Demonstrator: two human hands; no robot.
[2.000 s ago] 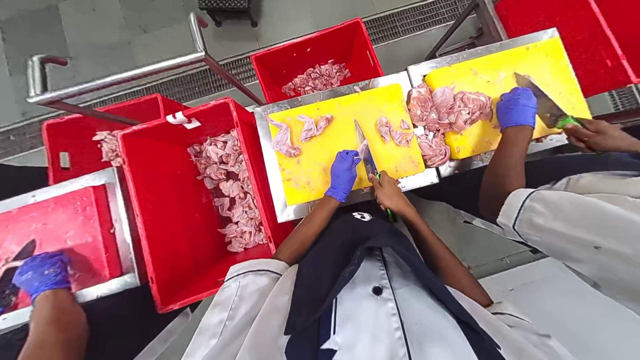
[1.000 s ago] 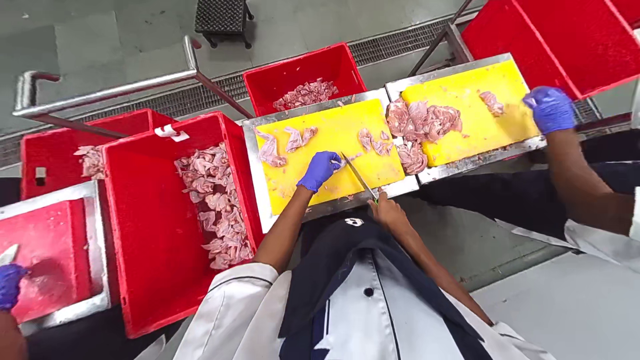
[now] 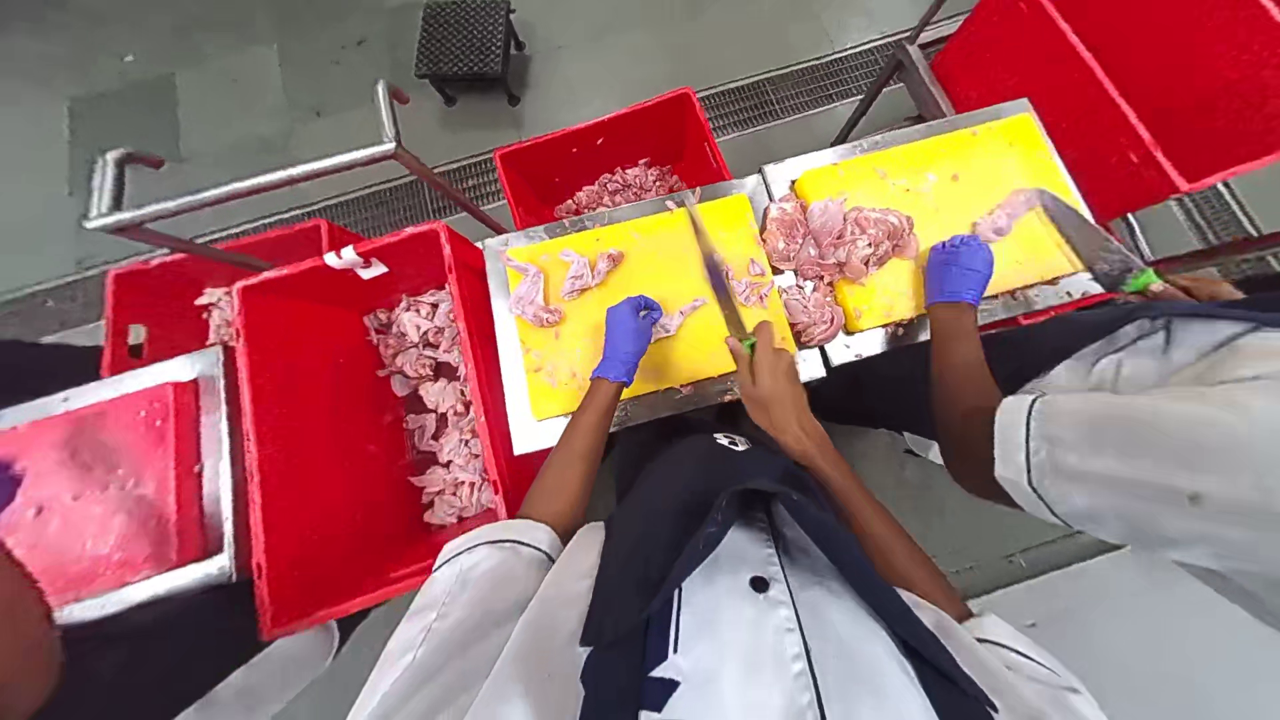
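Observation:
My left hand [image 3: 628,338], in a purple glove, pinches a small piece of raw poultry [image 3: 680,318] on the yellow cutting board [image 3: 640,270]. In my bare right hand [image 3: 772,388] is the green handle of a long knife [image 3: 718,275], its blade raised over the board and pointing to the board's far edge. Two larger raw pieces [image 3: 533,292] lie at the board's left. Small scraps [image 3: 750,285] lie right of the blade. A heap of raw meat [image 3: 840,240] lies on the boards' border to the right.
A red crate [image 3: 330,430] with raw pieces stands at my left, another [image 3: 615,150] beyond my board. A co-worker's gloved hand [image 3: 958,272] and large knife [image 3: 1085,240] are at the right board. At left is a red board [image 3: 100,480]; a metal rail [image 3: 250,188] runs behind the crates.
My knife has swung from pointing left to pointing away from me. The co-worker's gloved hand at right has moved left, and their large knife is again in view. The left neighbour's hand has mostly left the view.

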